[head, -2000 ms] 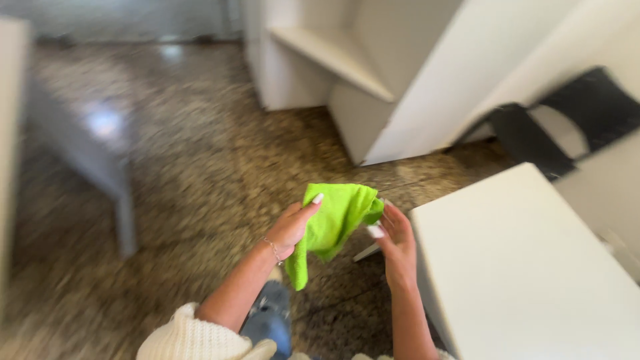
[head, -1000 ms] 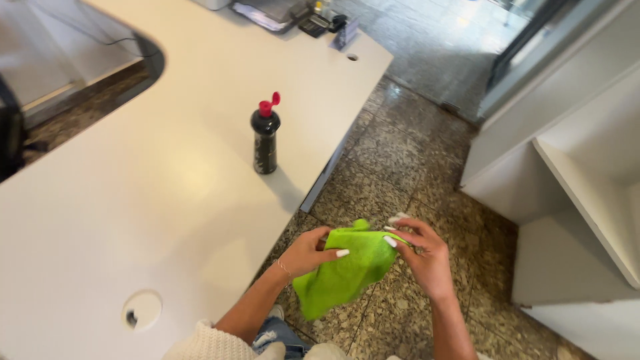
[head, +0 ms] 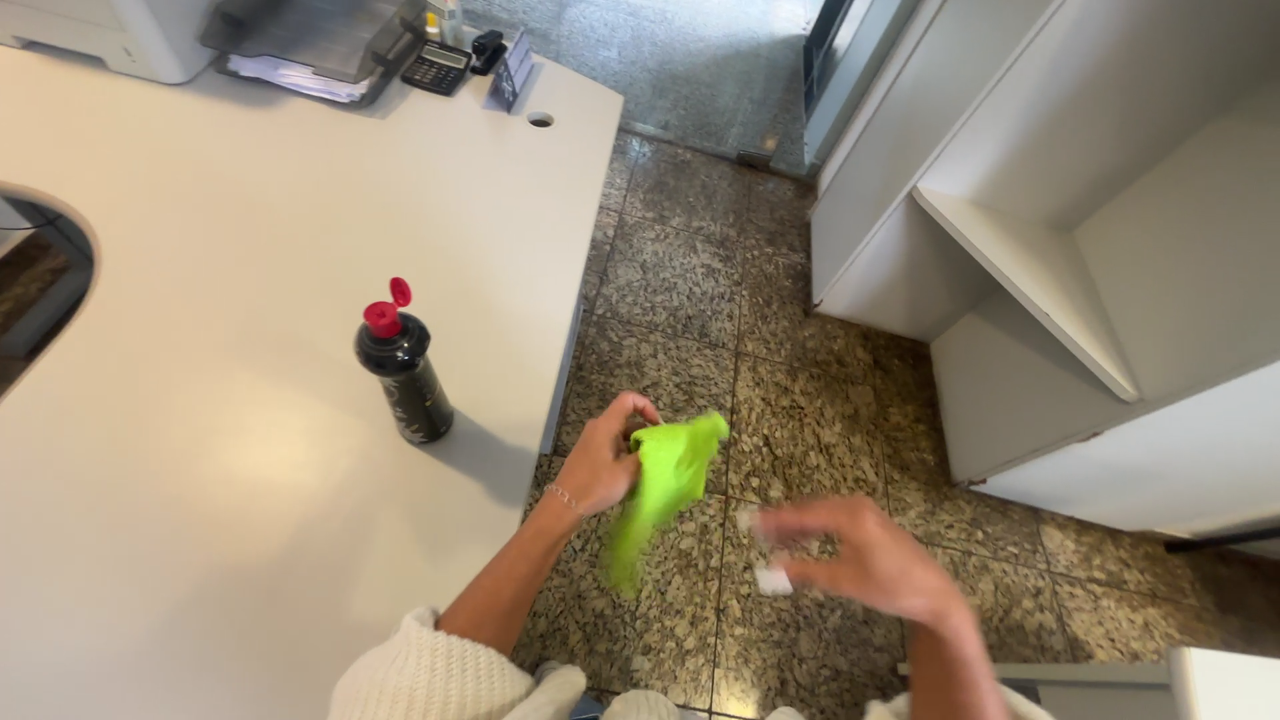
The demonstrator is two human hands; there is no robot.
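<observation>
My left hand (head: 603, 458) grips a bright green cloth (head: 672, 475), which hangs crumpled over the floor just off the desk's edge. To the right of the cloth and apart from it, my right hand (head: 858, 560) is blurred, its fingers spread with nothing between them. A black bottle (head: 408, 385) with a red flip cap stands upright on the white desk (head: 300, 560), left of my left hand; the cap is flipped up.
At the desk's far end are a printer (head: 130, 40), a document tray (head: 300, 50) with papers, a calculator (head: 437, 67), a stapler (head: 488, 50) and a small sign (head: 513, 72). White shelving (head: 1030, 290) stands at right, beyond the stone-tiled floor (head: 800, 400).
My right hand has let go of the green cloth and moved away to the right; the cloth stays in my left hand. The view has swung from the shelving and small table to the desk.
</observation>
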